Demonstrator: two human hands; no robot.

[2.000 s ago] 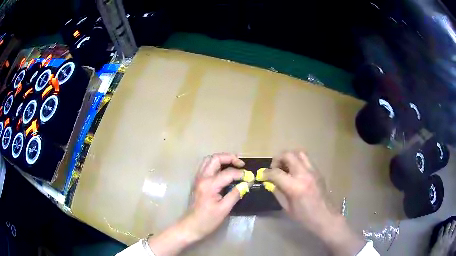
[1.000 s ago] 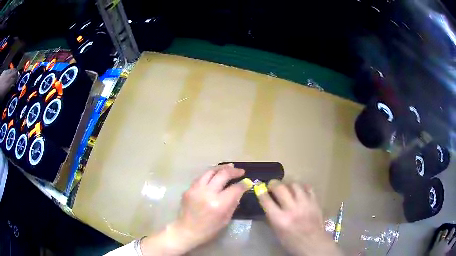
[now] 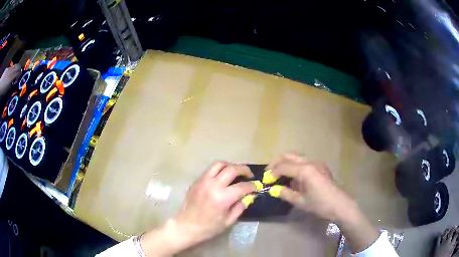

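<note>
A black speaker housing (image 3: 266,207) lies on the tan cardboard sheet, partly hidden by both hands. Fine lead wires (image 3: 265,190) show as a thin pale line between the fingertips over the housing. My left hand (image 3: 214,201), with yellow finger cots, pinches at the wires from the left. My right hand (image 3: 307,185), also with yellow cots, pinches at them from the right, thumb and finger close together. The wire ends and the opening are too small and covered to make out.
The cardboard sheet (image 3: 226,115) has tape bands. An open carton of units (image 3: 75,145) with white rings and orange parts stands left. Several black standing units (image 3: 423,208) are at right. A person's hand (image 3: 9,78) shows at far left, another (image 3: 446,245) at lower right.
Since one second ago the right hand has turned and its thumb and finger are at the wires. The pen-like tool at right is now mostly covered by the right forearm.
</note>
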